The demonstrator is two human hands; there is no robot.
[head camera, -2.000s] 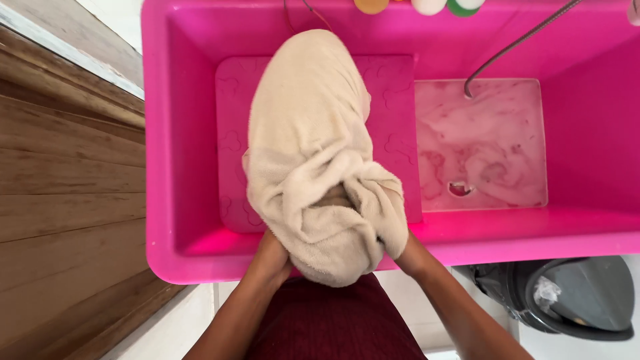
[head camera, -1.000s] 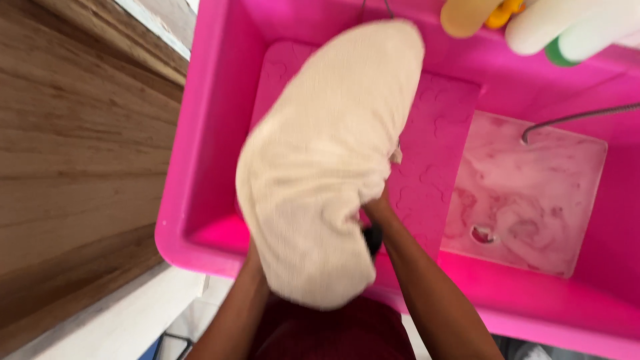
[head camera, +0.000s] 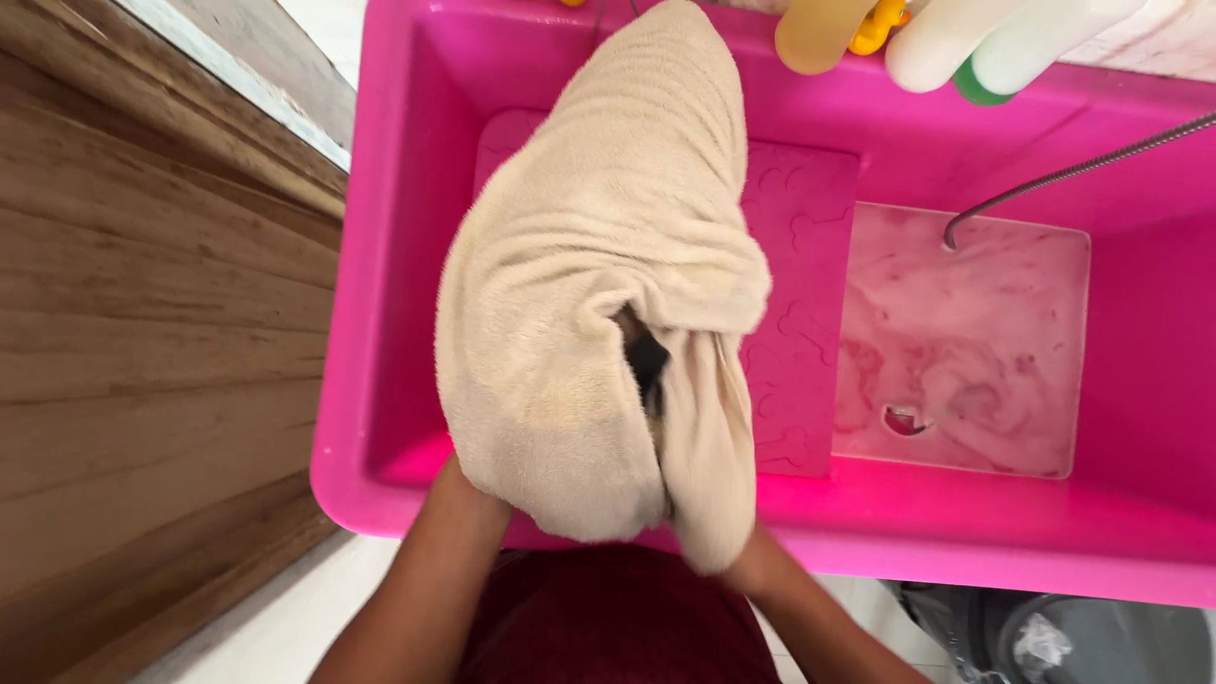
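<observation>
A beige plush towel (head camera: 608, 237) is wrapped around a bulky form over the left part of a pink plastic tub (head camera: 418, 513). A gap in its lower middle shows something dark inside; what it is cannot be told. My left forearm reaches in from below, and my left hand is hidden under the towel's lower left. From the lower right comes my right arm, its wrist at the towel's bottom edge and my right hand covered by the cloth. Beneath the bundle lies a raised pink platform (head camera: 798, 313) with bone-shaped relief.
Cloudy water (head camera: 1007, 313) stands in the tub's square basin, where a metal shower hose (head camera: 1083, 166) enters. Bottles (head camera: 950, 43) and a yellow rubber duck (head camera: 876, 27) line the back rim. Wooden boards (head camera: 161, 313) are at left, a dark bin (head camera: 1111, 636) at lower right.
My right hand and forearm have moved from the towel's right side to its bottom edge. A gap with something dark inside now shows in the towel's lower middle.
</observation>
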